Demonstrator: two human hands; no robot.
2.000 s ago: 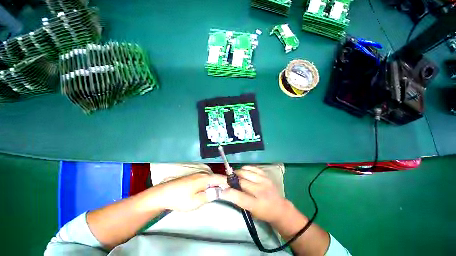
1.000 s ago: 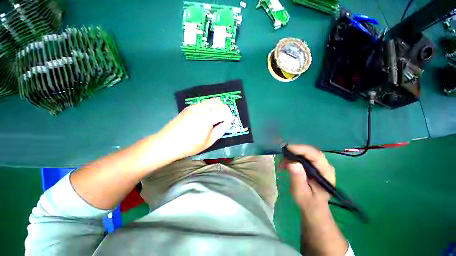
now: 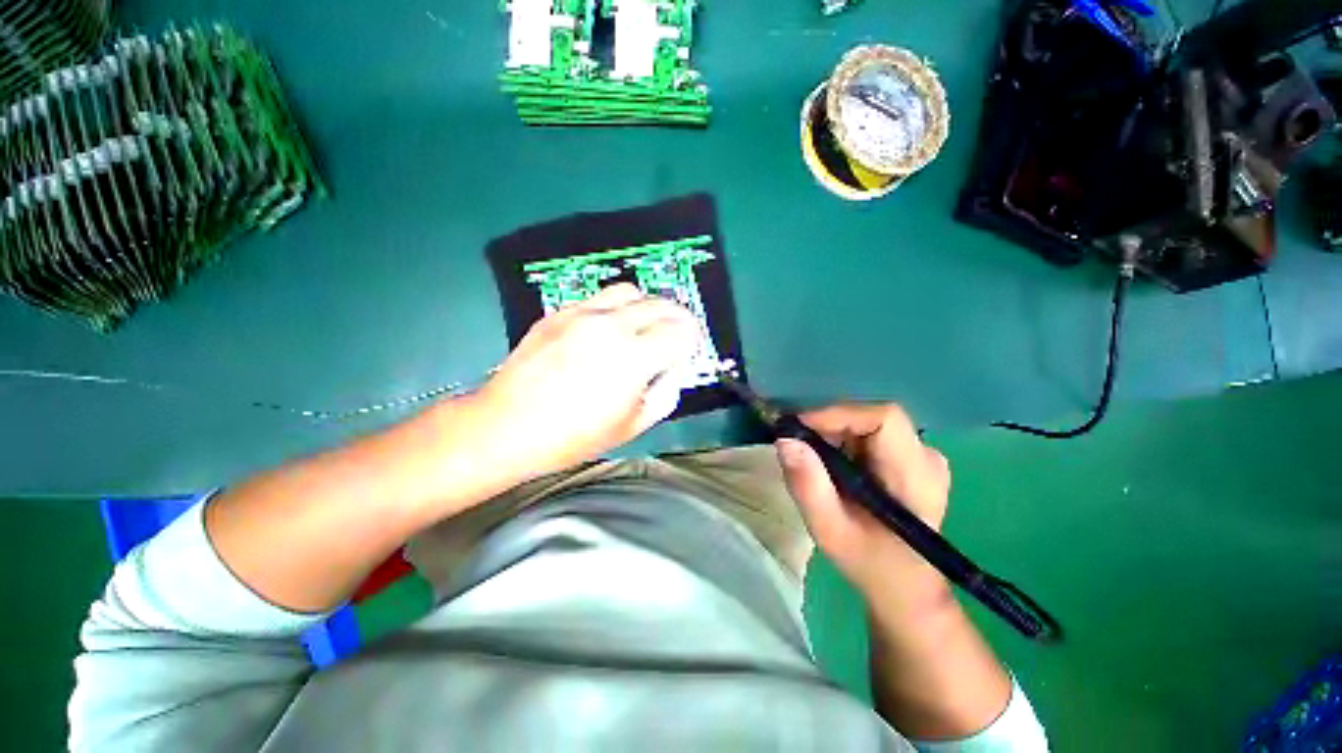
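The PCB panel [image 3: 621,265] lies on the black pad [image 3: 508,250], with green rails along its far and near edges. My left hand [image 3: 606,368] covers much of the panel, fingers bent together over its right board. A thin solder wire [image 3: 390,405] trails leftward from under this hand; the pinch itself is hidden. My right hand [image 3: 876,478] holds the soldering iron [image 3: 898,518] like a pen. The iron's tip is at the panel's near right corner, beside my left fingers; contact cannot be made out.
Upright boards [image 3: 147,169] stand in rows at left. A flat board stack [image 3: 604,100] lies beyond the pad. A round spool or tin [image 3: 883,118] sits right of it. The black soldering unit [image 3: 1177,162] is at far right. A blue bin [image 3: 140,522] shows below the bench edge.
My left hand has moved from my lap onto the panel and stays there. My right hand swung out right with the iron, then brought its tip back left to the panel. The trailing wire now shows.
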